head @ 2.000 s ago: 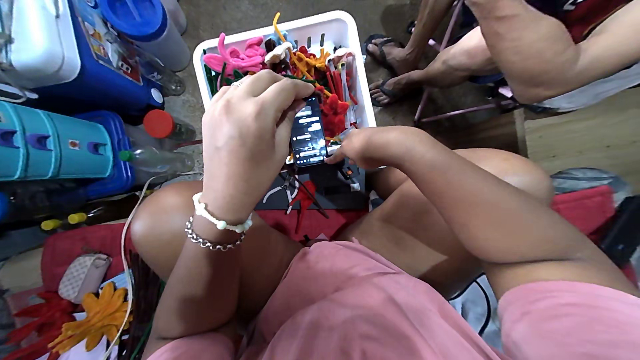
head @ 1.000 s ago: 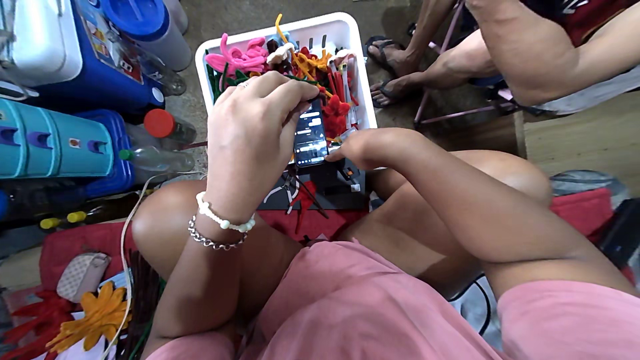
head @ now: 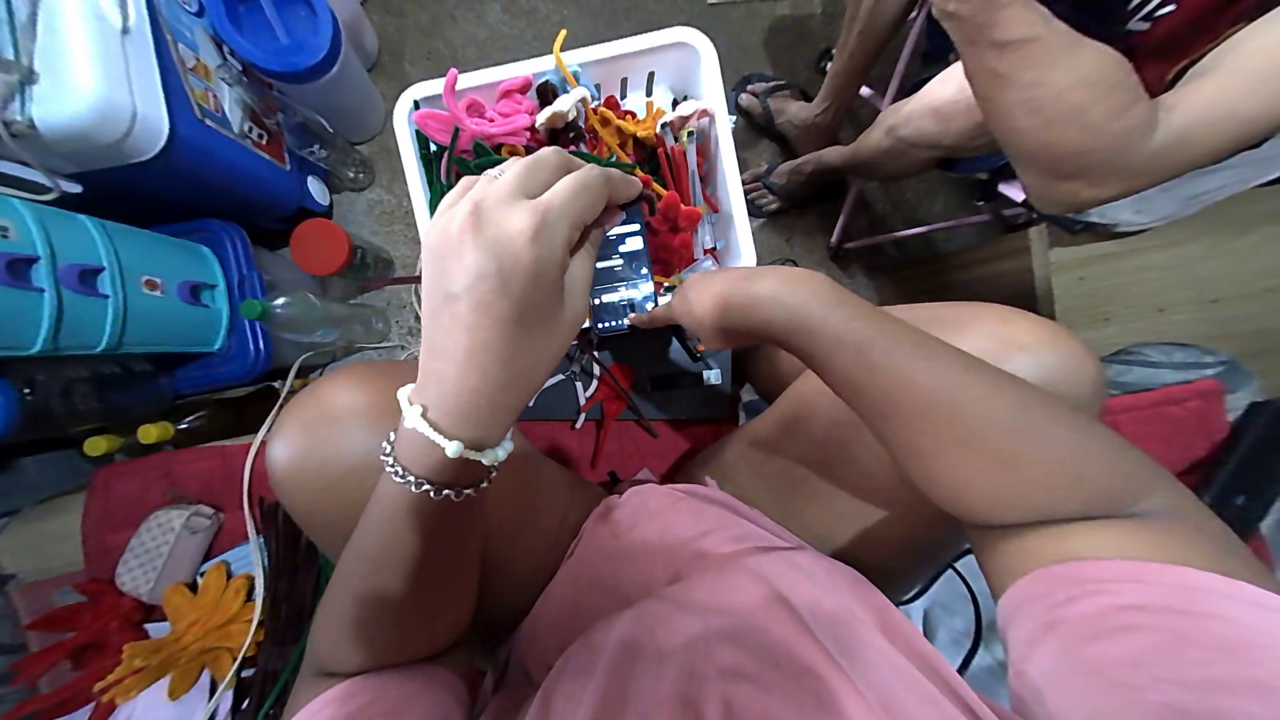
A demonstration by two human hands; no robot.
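Note:
My left hand [head: 520,260] is closed around the upper part of a smartphone [head: 622,275] with a lit screen. The fingers under the phone are hidden. My right hand [head: 705,305] is at the phone's lower right, its index fingertip at the bottom of the screen; its other fingers are bent and mostly hidden. Behind the phone stands a white plastic basket [head: 735,210] of fuzzy pipe-cleaner pieces, among them a pink flower [head: 485,118] and a red flower [head: 675,225]. Dark stems and a red piece [head: 608,400] lie below the phone.
Left are a blue cooler [head: 200,190], a teal drawer unit [head: 165,290], a plastic bottle [head: 325,318] and a white cable [head: 262,440]. An orange pipe-cleaner flower [head: 200,630] and a small pouch [head: 165,550] lie lower left. Another person's sandalled feet [head: 790,120] are right of the basket.

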